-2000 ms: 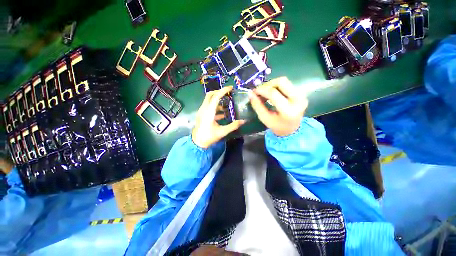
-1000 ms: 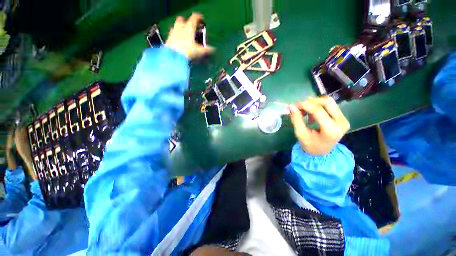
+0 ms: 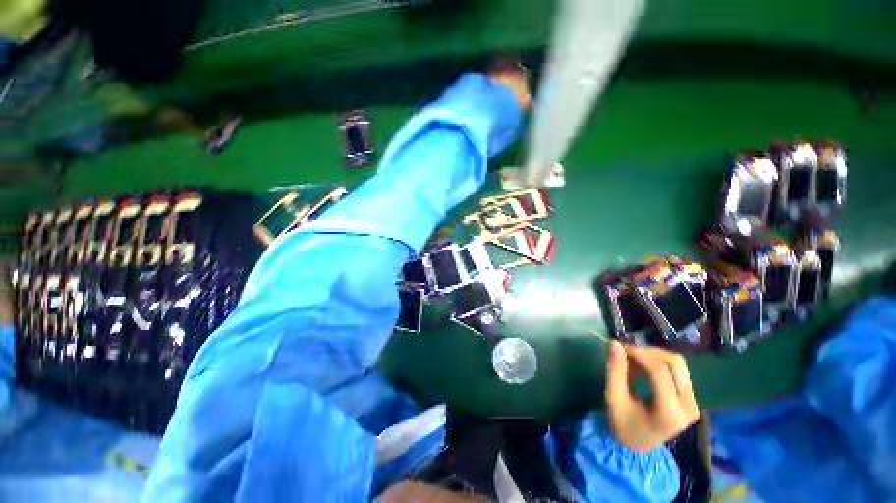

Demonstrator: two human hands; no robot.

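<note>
My left arm reaches far forward over the bench. My left hand (image 3: 513, 81) is small, dark and blurred beside the pale post, and what it holds cannot be told. My right hand (image 3: 650, 395) is near the bench's front edge, thumb and forefinger pinched on a thin pale tool (image 3: 601, 337), probably tweezers. A small clear round dish (image 3: 515, 361) lies left of it. LCD modules (image 3: 447, 268) overlap in a pile behind the dish, partly hidden by my left sleeve. Red-and-gold front housings (image 3: 523, 208) lie behind that pile.
A black blister tray (image 3: 118, 305) holds rows of housings at left. A single dark-screened unit (image 3: 356, 139) lies at the back. Screen assemblies (image 3: 742, 309) are heaped at right. A pale metal post (image 3: 580, 79) rises ahead. A co-worker's blue sleeve (image 3: 860, 368) is at right.
My left hand, which held a dark unit at the back left, has moved farther forward and right to the post. My right hand has drawn away from the dish. The view has shifted.
</note>
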